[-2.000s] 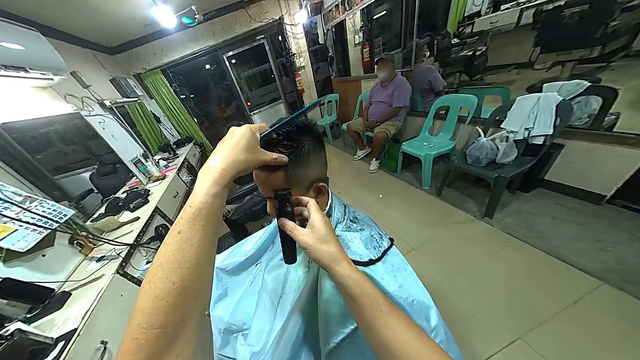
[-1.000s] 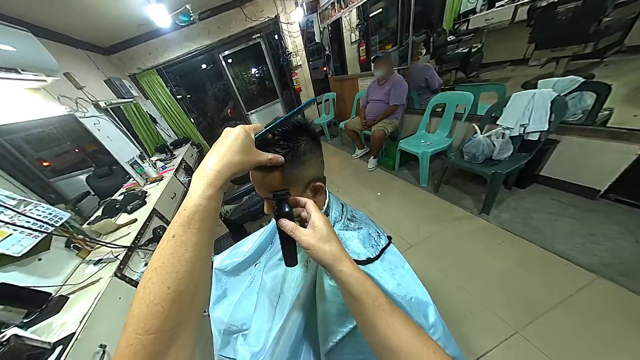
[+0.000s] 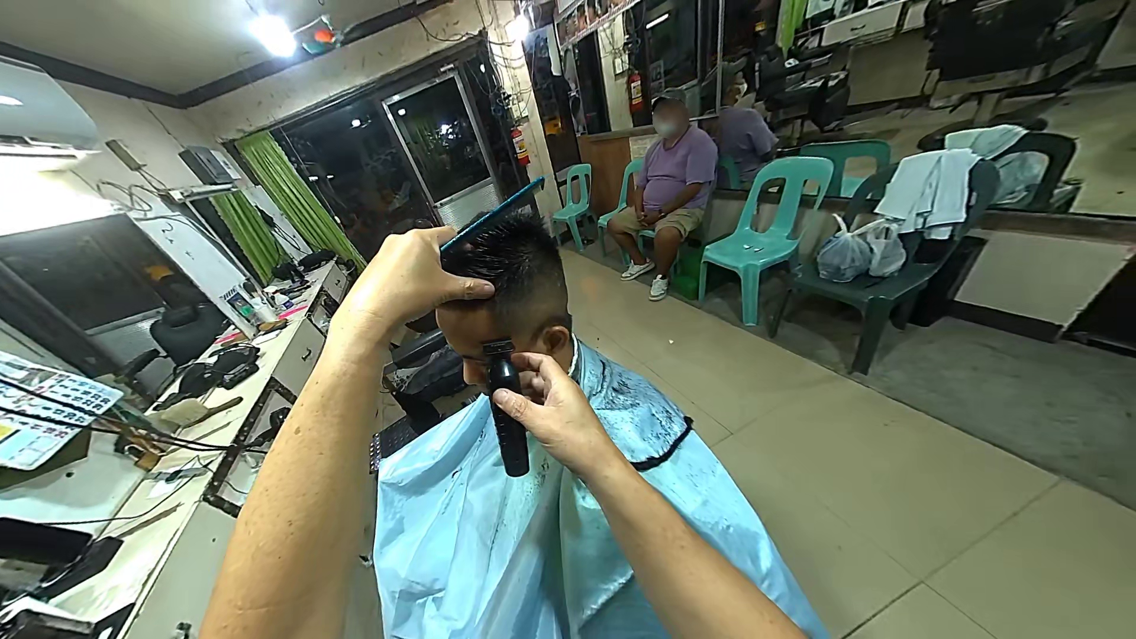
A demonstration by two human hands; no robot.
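My left hand rests on the front of a seated person's head, its thumb on the forehead hairline, and holds a blue comb that slants up over the dark hair. In my right hand is a black hair clipper, held upright, with its blade at the side of the face in front of the ear. A light blue barber cape covers the person's shoulders and body, with cut hair scattered on it near the neck.
A long counter with cords and tools runs along the left. At the back right a person in a purple shirt sits beside green plastic chairs. A dark green chair holds towels and plastic bags. Tiled floor lies to the right.
Between one second ago and now, little has plainly changed. Both hands keep their holds, with the clipper still beside the face and the comb above the hair.
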